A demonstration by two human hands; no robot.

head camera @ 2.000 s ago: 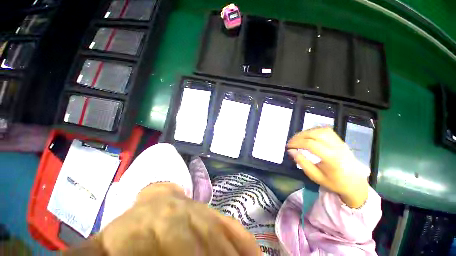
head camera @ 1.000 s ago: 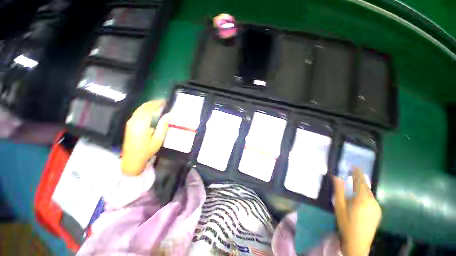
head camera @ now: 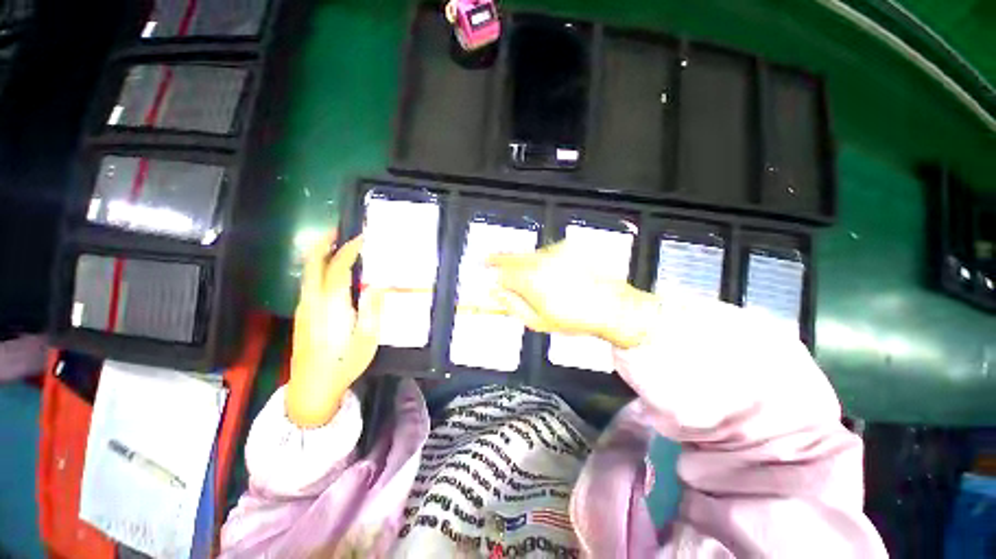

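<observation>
The near tray (head camera: 446, 295) holds a row of phones with lit screens. My left hand (head camera: 333, 328) is at the left edge of the leftmost phone (head camera: 402, 246), fingers apart, thumb at the screen's edge; no grip shows. A thin red line crosses that screen. My right hand (head camera: 568, 293) reaches over the third phone (head camera: 595, 238), with its fingertips at the screen of the second phone (head camera: 486, 339). It holds nothing that I can see. The two right-hand phones, the fourth (head camera: 690, 268) and the fifth (head camera: 775, 286), show pale lined screens.
The far tray (head camera: 628, 180) holds a dark phone (head camera: 546, 93) and a pink device (head camera: 474, 24). At left, a black tray (head camera: 235, 202) holds phones with red lines. A red bin (head camera: 60, 470) lies under a paper (head camera: 153, 459). Another black tray (head camera: 967, 246) is at far right.
My right hand has moved left from the fifth phone to the second. My left hand stays beside the leftmost phone. The view has shifted, and the lined screens show more clearly.
</observation>
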